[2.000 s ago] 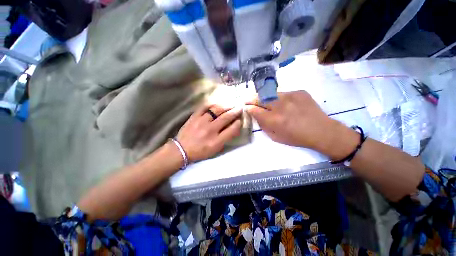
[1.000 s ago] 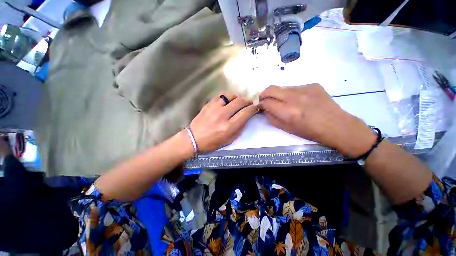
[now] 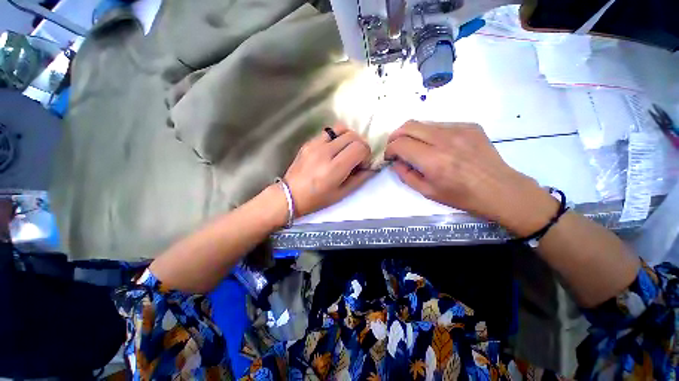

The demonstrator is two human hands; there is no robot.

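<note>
A large olive-khaki garment piece (image 3: 253, 111) lies over the left of the machine table and up to the lamp-lit needle area. My left hand (image 3: 327, 167) pinches its edge in front of the needle. My right hand (image 3: 447, 160) pinches the same cloth edge (image 3: 378, 162) just to the right, fingertips close to the left ones. The presser foot and needle (image 3: 380, 71) are behind the hands, in bright glare; the cloth edge held is apart from them. Whether a label is at the fingertips cannot be told.
A grey-blue round knob (image 3: 435, 65) sits right of the needle. A clear plastic bag (image 3: 599, 160), a white printed strip (image 3: 638, 177) and snips (image 3: 662, 120) lie at right. A measuring tape (image 3: 387, 235) runs along the front edge. A dark rectangle (image 3: 610, 22) is at upper right.
The hands and cloth edge have come from beside the needle toward the front edge. In the last second the left fingertips have drawn slightly left, and the pinched edge shows between the hands.
</note>
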